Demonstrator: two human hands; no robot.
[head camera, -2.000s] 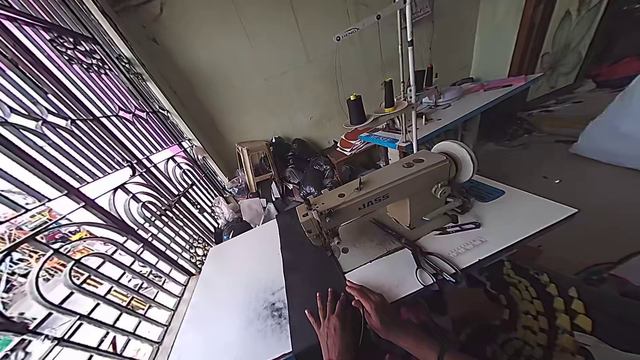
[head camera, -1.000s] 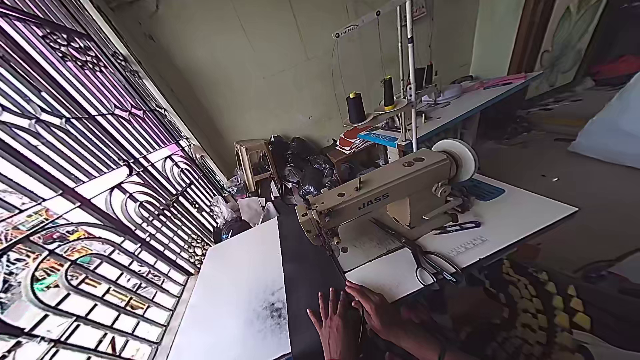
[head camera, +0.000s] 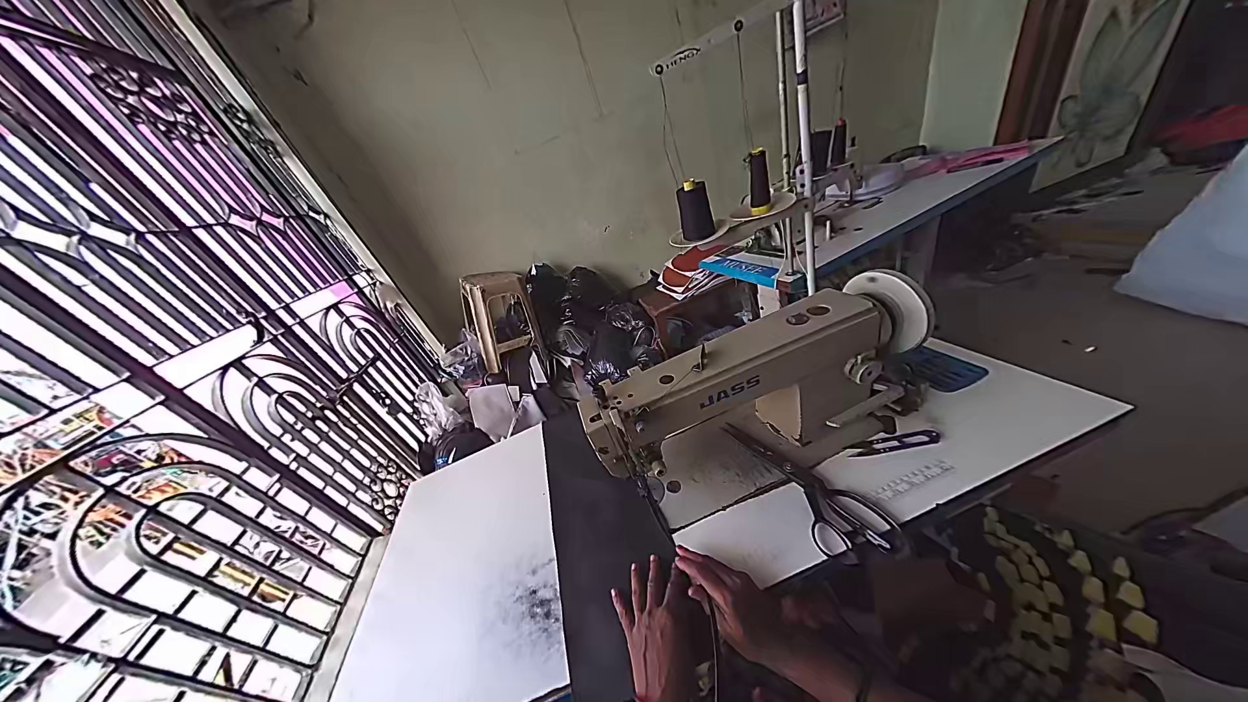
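Note:
A strip of dark fabric (head camera: 606, 546) runs under the needle end of a beige sewing machine (head camera: 751, 375) and over the front edge of the white table. Flat on that fabric, fingers spread, lies my left hand (head camera: 655, 624). My right hand (head camera: 736, 604) is just right of it, thumb and fingers pinched on the fabric's edge, in front of the needle area. Scissors (head camera: 829, 502) with dark blades lie on the machine bed and table to the right. Beyond them are small thread snips (head camera: 895, 443).
Thread cones (head camera: 695, 210) stand on a rack behind the machine. A blue tray (head camera: 941, 370) lies by the handwheel (head camera: 895, 310). A metal window grille (head camera: 244, 390) is at the left. Behind are a plastic stool (head camera: 492, 288), black bags (head camera: 585, 302) and a second table (head camera: 907, 210).

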